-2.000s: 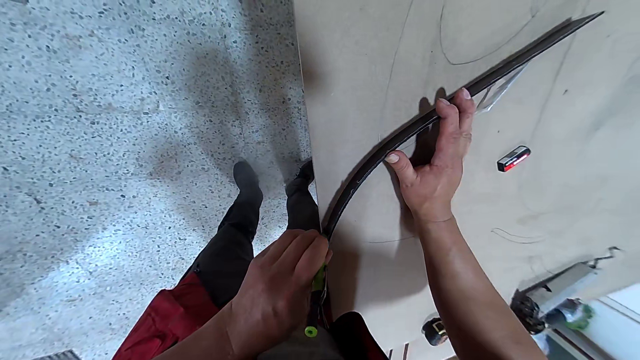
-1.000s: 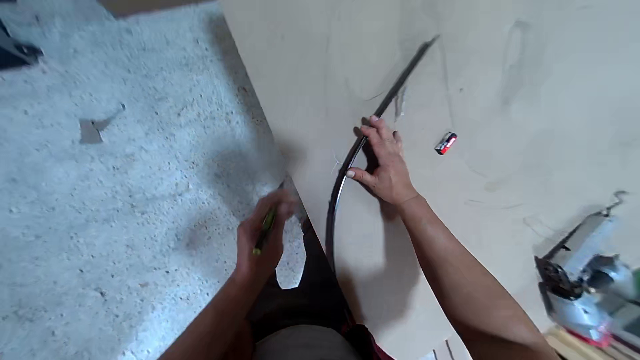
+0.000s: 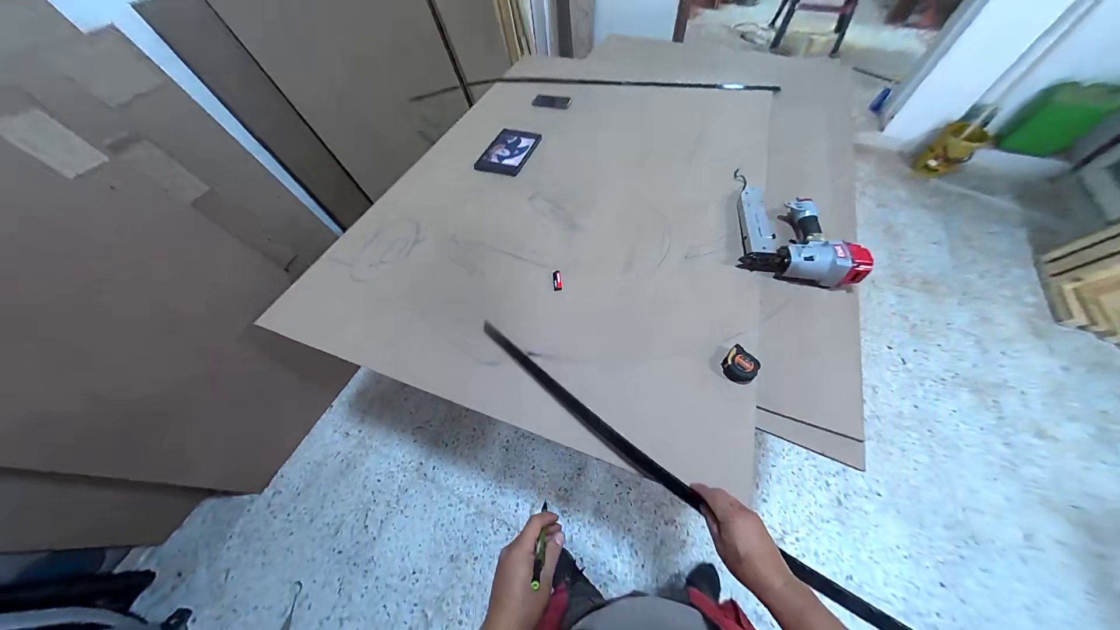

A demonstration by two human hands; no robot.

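Observation:
My right hand (image 3: 742, 541) grips a long, thin black strip (image 3: 604, 430) near the board's front corner. The strip's far end lies over the board (image 3: 647, 341), and its other end runs past my right forearm to the lower right. My left hand (image 3: 525, 564) holds a green pencil or marker (image 3: 540, 553), its dark tip upward, above the floor in front of my feet. A small red, black and white object (image 3: 557, 280) lies on the board beyond the strip. A black tape measure (image 3: 741, 364) sits near the board's right edge.
A pneumatic nailer (image 3: 809, 254) rests at the right of the board. Farther back lie a framed picture (image 3: 508, 151), a dark phone-like object (image 3: 551, 101) and another long black strip (image 3: 626, 83). Large brown panels (image 3: 131, 350) stand at left; a green container (image 3: 1063, 118) is at back right.
My right hand, earlier pressing the strip on the board, now grips it at the board's front corner, and the strip reaches past the edge. The view has swung widely toward the room.

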